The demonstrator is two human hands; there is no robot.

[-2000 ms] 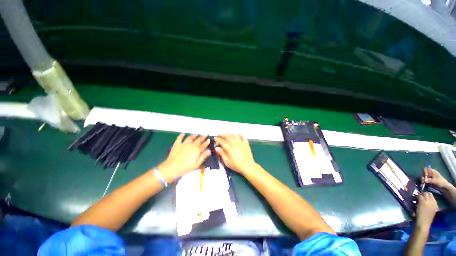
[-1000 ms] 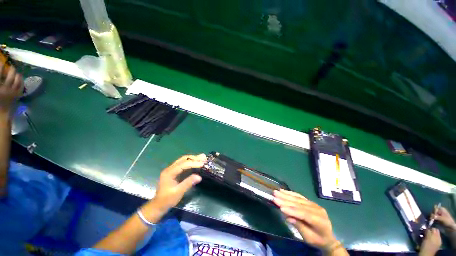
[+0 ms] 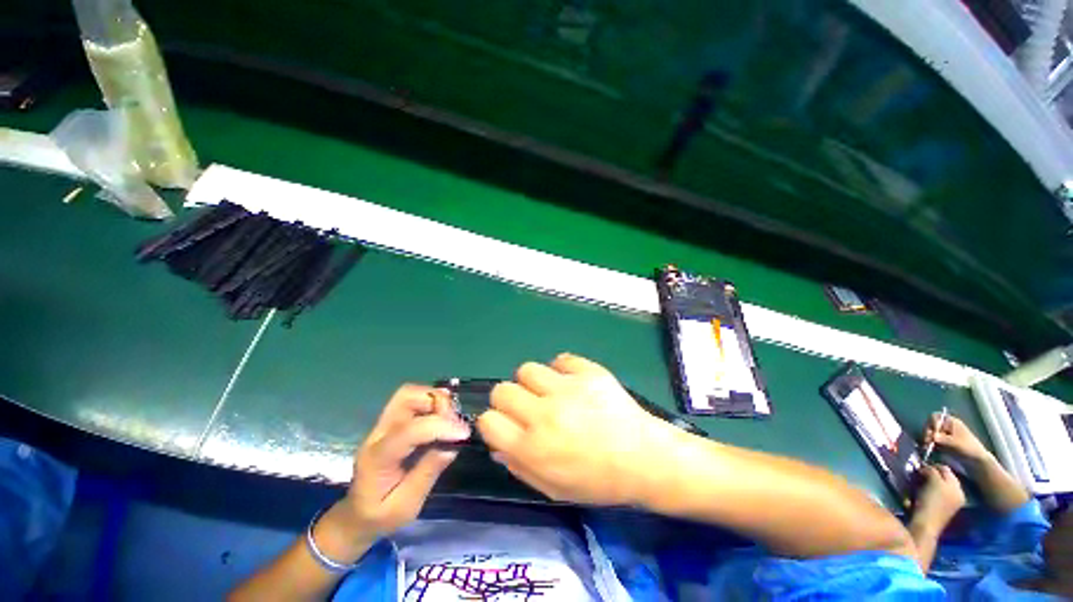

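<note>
A tablet unit (image 3: 473, 392) lies turned sideways near the bench's front edge, mostly hidden under my hands and right forearm. My left hand (image 3: 406, 453) grips its left short end, thumb and fingers at the corner. My right hand (image 3: 562, 426) is over the same end, fingers curled down close to my left fingertips; whether they pinch anything is hidden. A second open tablet unit (image 3: 714, 353), with a white area and an orange flex cable, lies to the right. A fanned pile of black adhesive strips (image 3: 253, 261) lies to the left.
A taped post (image 3: 144, 112) and a crumpled plastic bag (image 3: 108, 162) stand at the back left. A white edge strip (image 3: 435, 247) borders the green belt. At the right, a neighbour's hands (image 3: 947, 459) work with a thin tool on another tablet unit (image 3: 873, 426). Dark modules lie on the belt.
My right hand has moved from the unit's right end to its left end, beside my left hand. Earlier the unit was turned from upright to sideways. The view has shifted.
</note>
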